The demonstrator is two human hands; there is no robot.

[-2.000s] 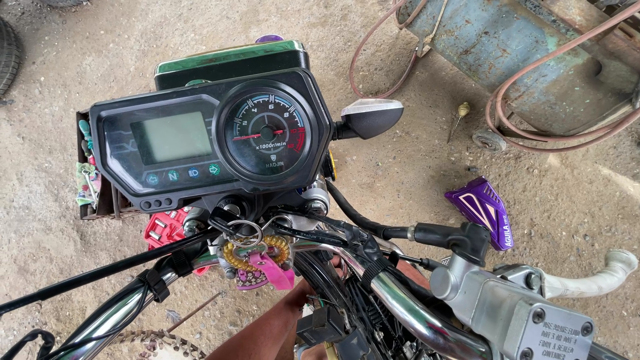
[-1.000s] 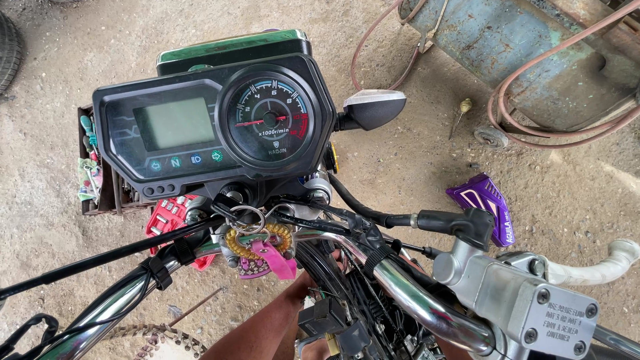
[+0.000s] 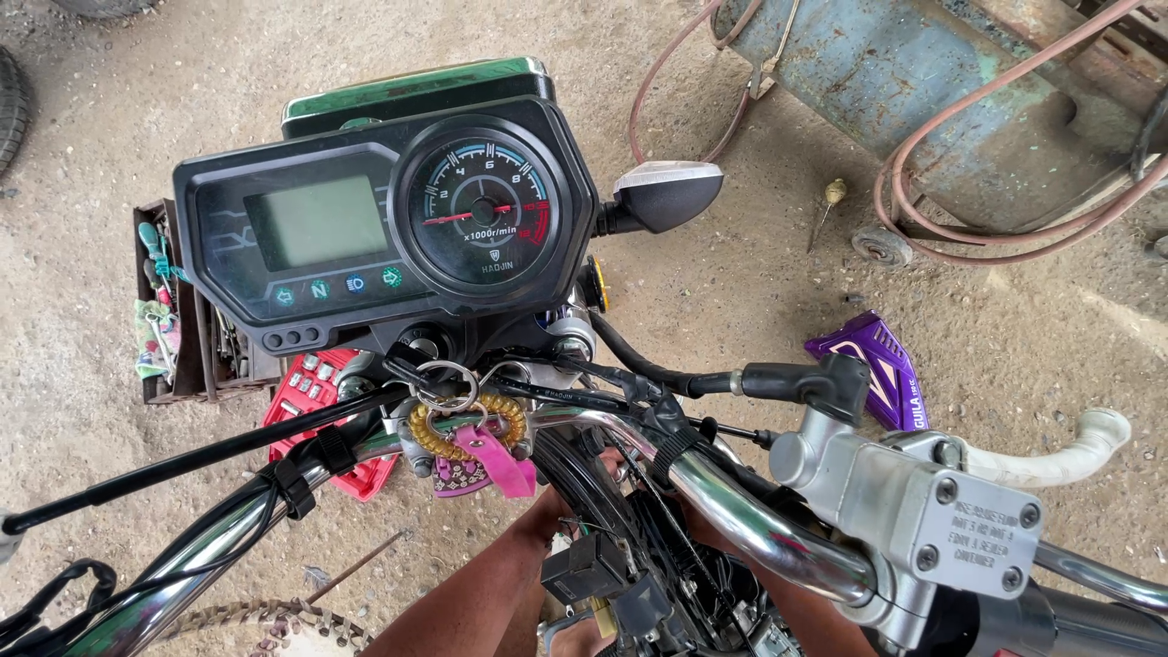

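Both arms reach down among the frame parts and cables below a motorcycle's handlebar. Skin of my left hand shows in a narrow gap beside the black cables; its fingers and anything in them are mostly hidden. My right forearm passes under the right side of the handlebar, and the hand is hidden behind cables and metal parts. Above them sits the instrument cluster, with a key ring and a pink strap hanging below it. A black relay-like box lies between the forearms.
A metal toolbox and a red socket set case lie on the ground at left. A purple side panel lies at right, below a rusty blue tank with a looped hose. The brake lever and turn signal stick out.
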